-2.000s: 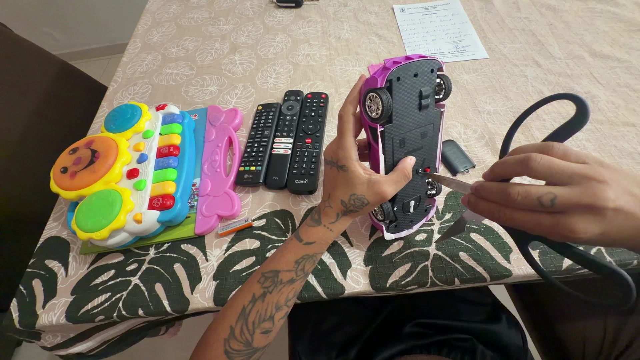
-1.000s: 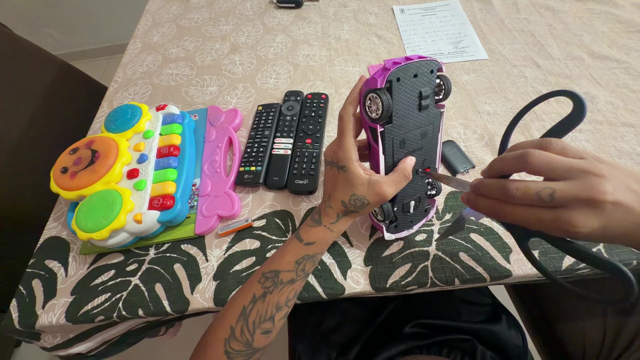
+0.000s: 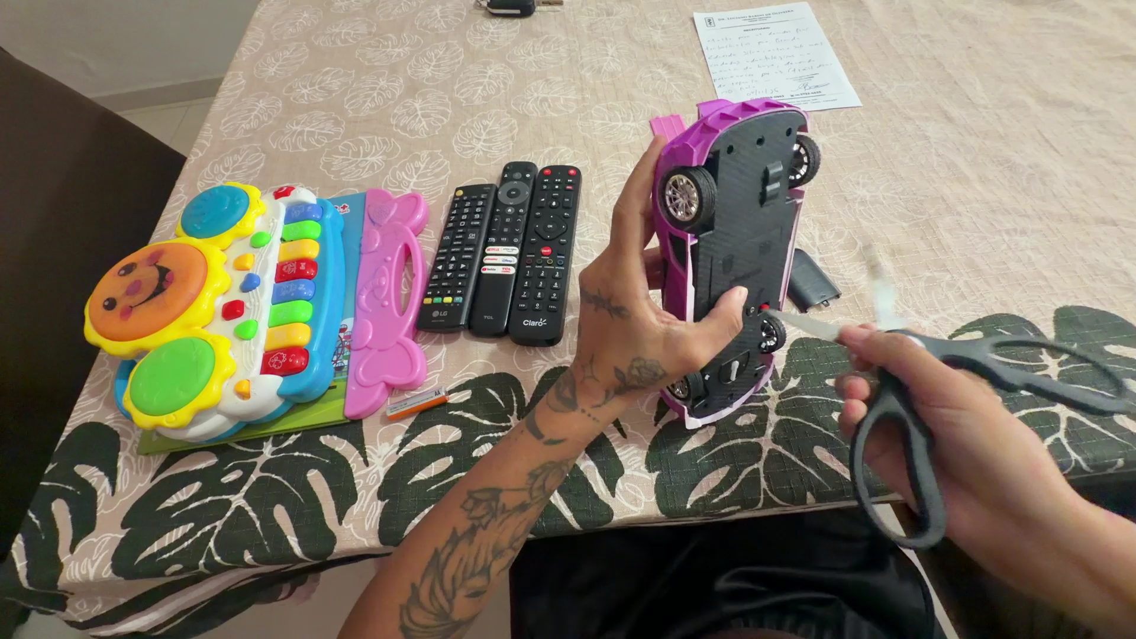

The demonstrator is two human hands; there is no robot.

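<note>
My left hand holds a purple toy car by its side, its black underside facing me and its wheels showing. My left thumb rests on the underside near a small red part. In my right hand is a pair of scissors with dark handles, held near the pivot with the blades spread. One blade's tip points at the car's underside beside the red part; whether it touches cannot be told. Behind the car, on the tablecloth, lies a small black plastic cover.
Left of the car lie three remote controls, an AA battery, and a toy keyboard by a pink plastic piece. A paper with writing and a key lie at the back. The near table edge is below my hands.
The scissors have turned in my right hand and their blades now stand apart, with both handle loops separated. My left hand still holds the car in about the same place.
</note>
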